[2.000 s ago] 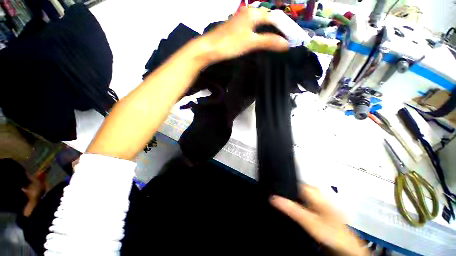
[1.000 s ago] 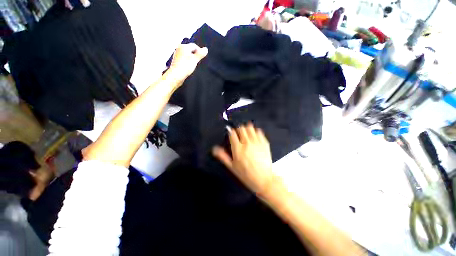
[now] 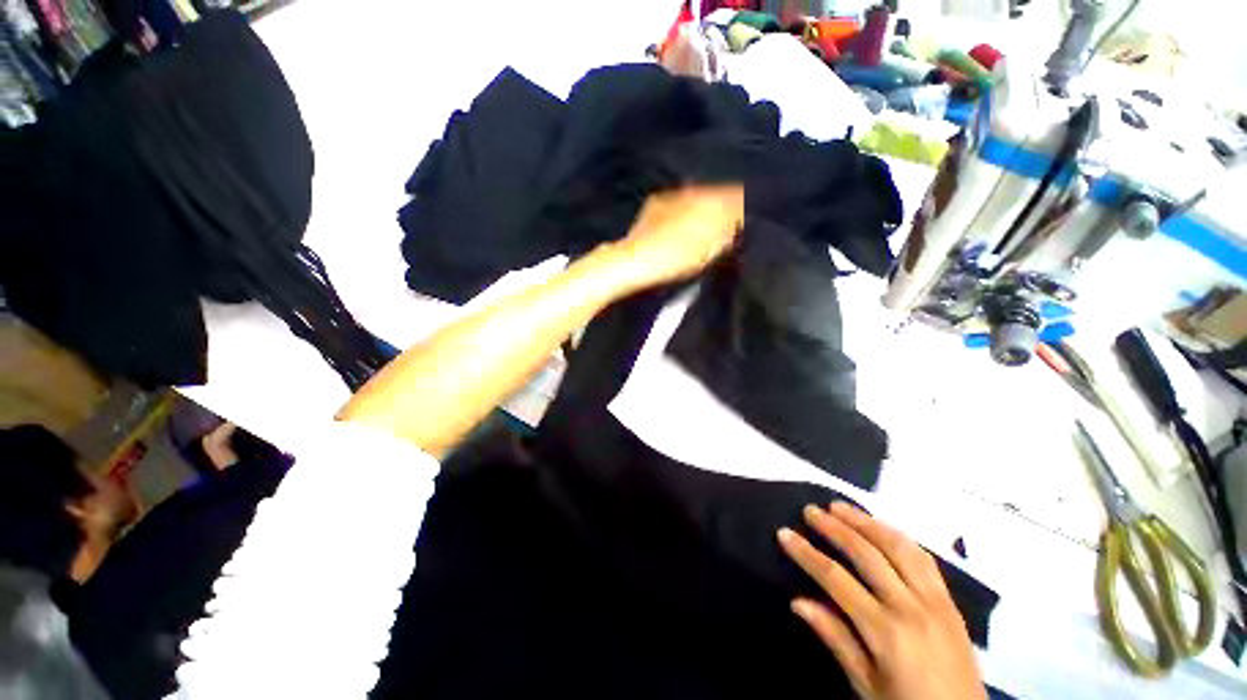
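Black garment panels (image 3: 656,472) spread from the white table over its near edge towards my lap. My left hand (image 3: 700,230) is over a black piece (image 3: 800,349) at the centre; its fingers are blurred and partly hidden, so its grip is unclear. My right hand (image 3: 875,602) lies flat with fingers apart on black cloth at the lower right, near the table edge. A crumpled black pile (image 3: 615,137) lies behind my left hand.
The sewing machine head (image 3: 1005,178) stands at the right, with gold-handled scissors (image 3: 1156,588) and a long black tool (image 3: 1162,376) nearby. Black cloth with hanging cords (image 3: 219,178) is at far left. Thread cones (image 3: 875,41) lie behind. A person (image 3: 82,506) is at lower left.
My left hand has moved right to the centre from the pile's left side. My right hand has moved right and down towards the table edge. The cloth between them now lies spread differently, showing white table.
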